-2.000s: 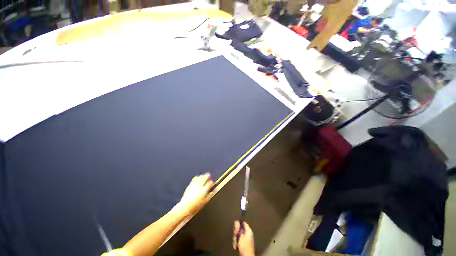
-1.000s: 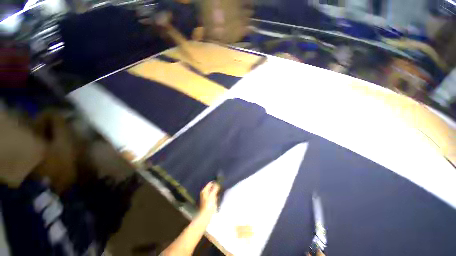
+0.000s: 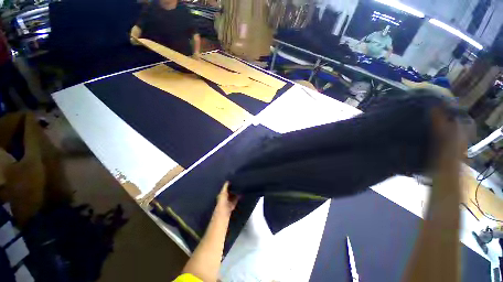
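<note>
My left hand [image 3: 226, 199] grips the near left part of a dark cloth [image 3: 331, 157] over the cutting table. My right hand [image 3: 444, 129] is raised at the right, blurred, at the other end of the same cloth, which hangs stretched and lifted between both hands. A yellow selvedge shows on its lower edge. Shears [image 3: 352, 259] lie on the flat dark cloth [image 3: 386, 237] at the bottom, their handles cut off by the picture's edge. White table top [image 3: 287, 250] shows between the dark pieces.
Across the table a person in dark clothes [image 3: 168, 25] holds a long tan pattern [image 3: 187, 61]. More tan patterns [image 3: 193, 91] lie on dark cloth there. Another person [image 3: 379, 41] is at the back. A grey tool [image 3: 486, 236] with a cord lies at the right edge.
The view has swung left along the table. The shears, held in my right hand earlier, now lie on the cloth. My right hand has taken hold of the dark cloth and raised it.
</note>
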